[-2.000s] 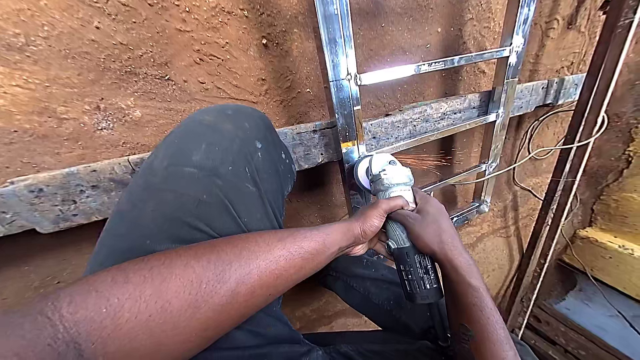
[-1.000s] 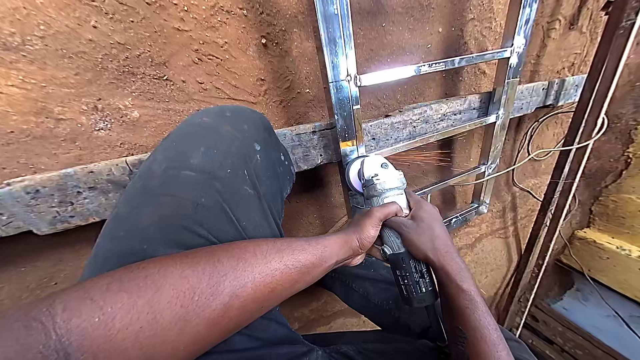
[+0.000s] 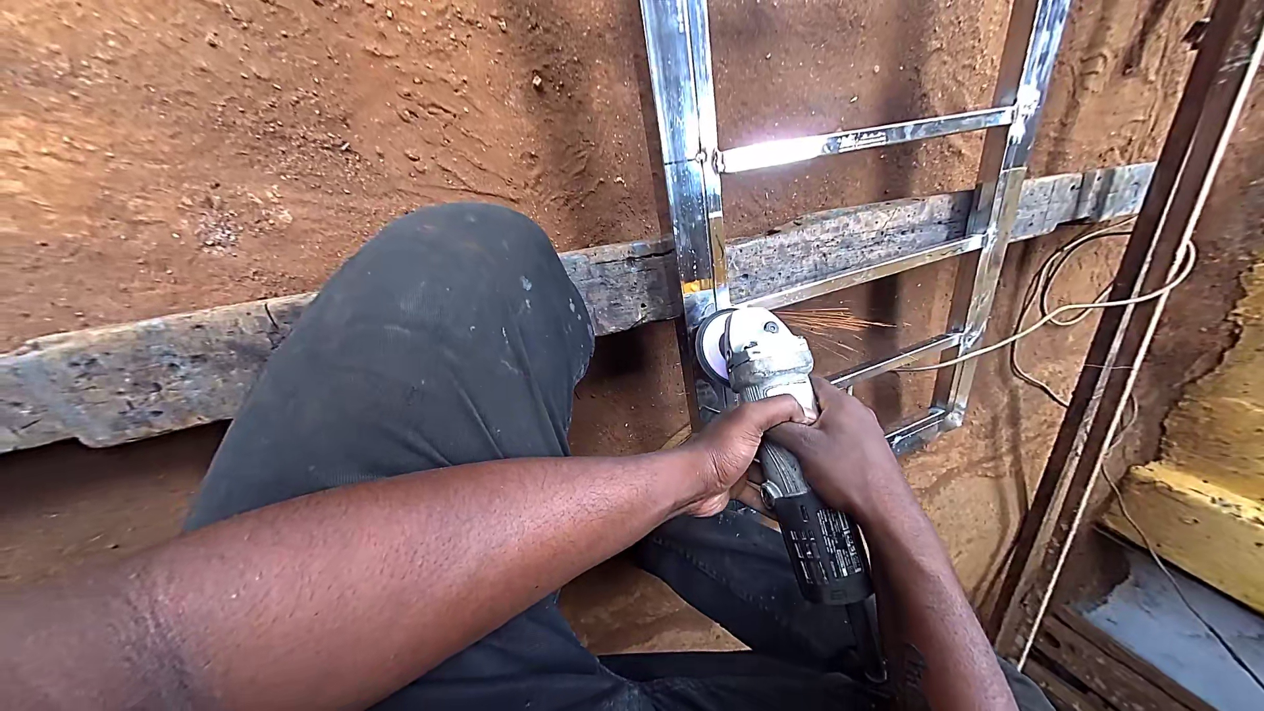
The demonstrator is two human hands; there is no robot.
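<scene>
An angle grinder (image 3: 775,370) is held in both my hands, its body slanting down toward my lap. My left hand (image 3: 739,449) wraps around the grinder just behind its metal gear head. My right hand (image 3: 839,434) grips the body from the other side. The grinder's disc (image 3: 713,346) is against the left side rail of a ladder-like steel frame (image 3: 696,222), a little below a joint with a crossbar. Orange sparks (image 3: 839,321) fly to the right from the disc. My fingers under the tool are partly hidden.
A rough wooden plank (image 3: 178,370) lies under the frame on reddish dirt ground (image 3: 346,128). Loose cable (image 3: 1062,316) curls at the right beside a long brown metal bar (image 3: 1116,326). A yellow block (image 3: 1205,513) is at the far right. My bent knee (image 3: 444,326) is left of the grinder.
Little has changed: the grinder has stayed in both hands at the same rail, with sparks in every frame. Its head shifted slightly to the left after the first frame.
</scene>
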